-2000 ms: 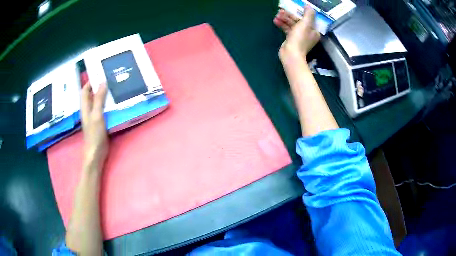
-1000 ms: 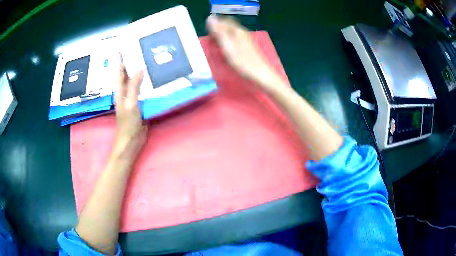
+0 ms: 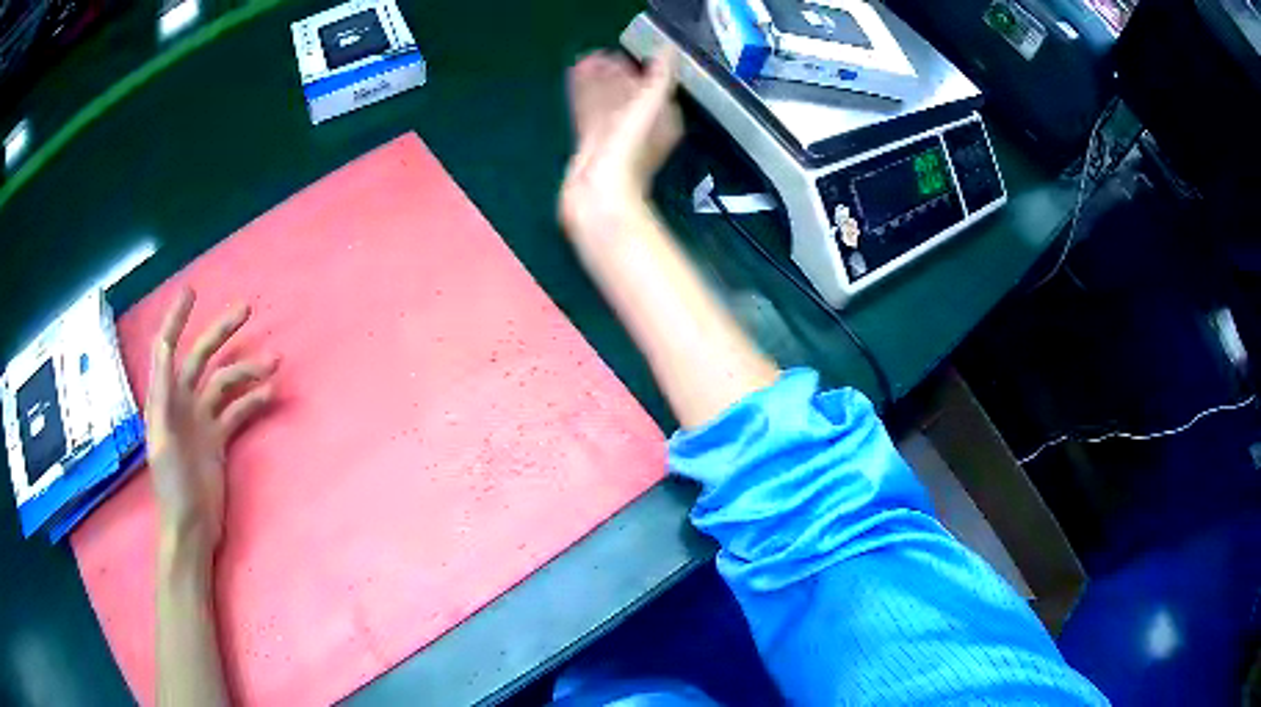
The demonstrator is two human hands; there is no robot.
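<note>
A white and blue retail box [image 3: 830, 44] lies on the metal pan of the digital scale [image 3: 906, 200], whose green digits are lit but unreadable. My right hand [image 3: 620, 127] is blurred, left of the scale, apart from the box, with nothing seen in it. My left hand [image 3: 208, 401] is over the left part of the pink-red mat [image 3: 401, 428], fingers apart and empty. It is just right of a stack of flat printed cartons [image 3: 69, 408] at the mat's left edge. Another closed retail box [image 3: 360, 58] lies on the bench beyond the mat.
The dark green bench [image 3: 498, 83] surrounds the mat. A dark cable with a white tag [image 3: 733, 200] lies beside the scale. An open brown cardboard box [image 3: 989, 483] is below the bench at right. Thin pale cords hang further right.
A retail box now lies on the scale pan. My right hand has moved to beside the scale. My left hand is off the printed cartons. The view has shifted, and the mat shows more fully.
</note>
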